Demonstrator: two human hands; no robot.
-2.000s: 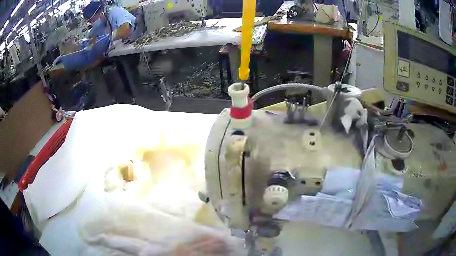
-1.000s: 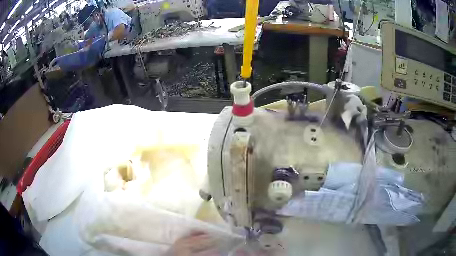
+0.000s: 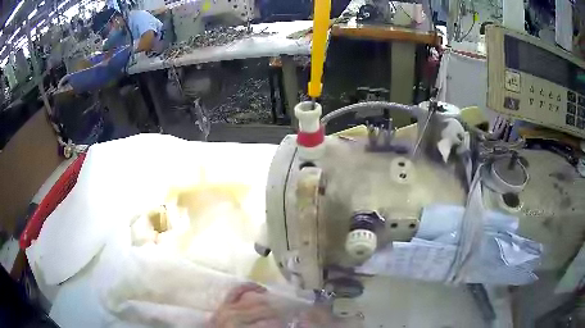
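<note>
The white cloth workpiece (image 3: 154,282) covers the left of the table, overexposed, with a cream layer (image 3: 215,202) inside it and an opening with raised folds at its left. The sewing machine head (image 3: 359,186) stands at its right; the presser foot area (image 3: 326,296) is low at the head's left end. My left hand (image 3: 245,310) lies on the cloth's near edge, left of the needle area, cut off by the bottom edge; its grip is unclear. A blurred pinkish patch, apparently my right hand (image 3: 313,318), shows below the presser foot, mostly out of the picture.
A red plastic basket (image 3: 51,204) is at the left table edge, partly under cloth, with a cardboard sheet (image 3: 25,170) beyond. A control panel (image 3: 535,80) is upper right. Cloth scraps (image 3: 423,259) are tied on the machine. A person in blue (image 3: 142,32) is at the far left.
My left hand shows more clearly and higher in the picture than two seconds ago. The near cloth fold has shifted slightly. The view has moved a little.
</note>
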